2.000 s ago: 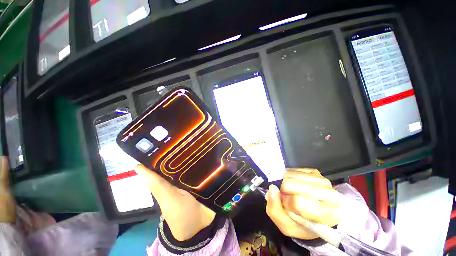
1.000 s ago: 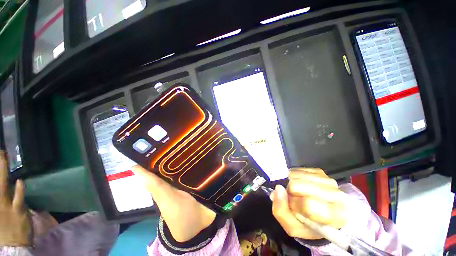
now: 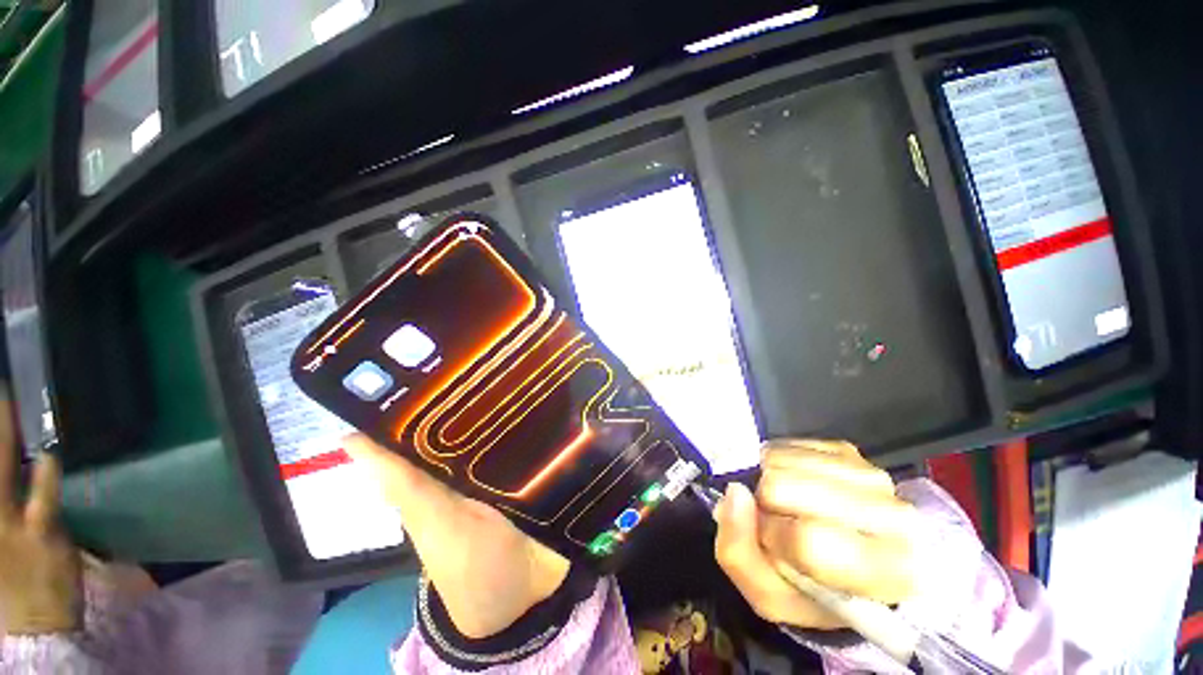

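A smartphone [image 3: 508,396] with a dark home screen and glowing orange lines is held tilted in my left hand [image 3: 462,547], above the phone tray. My right hand [image 3: 811,534] grips a thin pale pen or stylus [image 3: 858,609]; its tip is at the icons on the phone's lower end. The black five-slot phone tray [image 3: 976,310] holds a white-screen phone [image 3: 660,317] in the middle, a results-screen phone [image 3: 1036,218] at the right and another results-screen phone [image 3: 297,422] at the left, partly behind my left hand. The fourth slot is bare.
Another black tray [image 3: 435,92] with lit phones [image 3: 277,40] lies behind and to the left. Another person's hand [image 3: 33,554] is at the left edge. White paper [image 3: 1121,554] and a red tray edge [image 3: 983,508] show at the lower right, beside the green mat [image 3: 145,508].
The view has shifted slightly. The other person's hand has come further into view at the left edge. My hands keep nearly the same pose, with the phone still held and the home screen showing.
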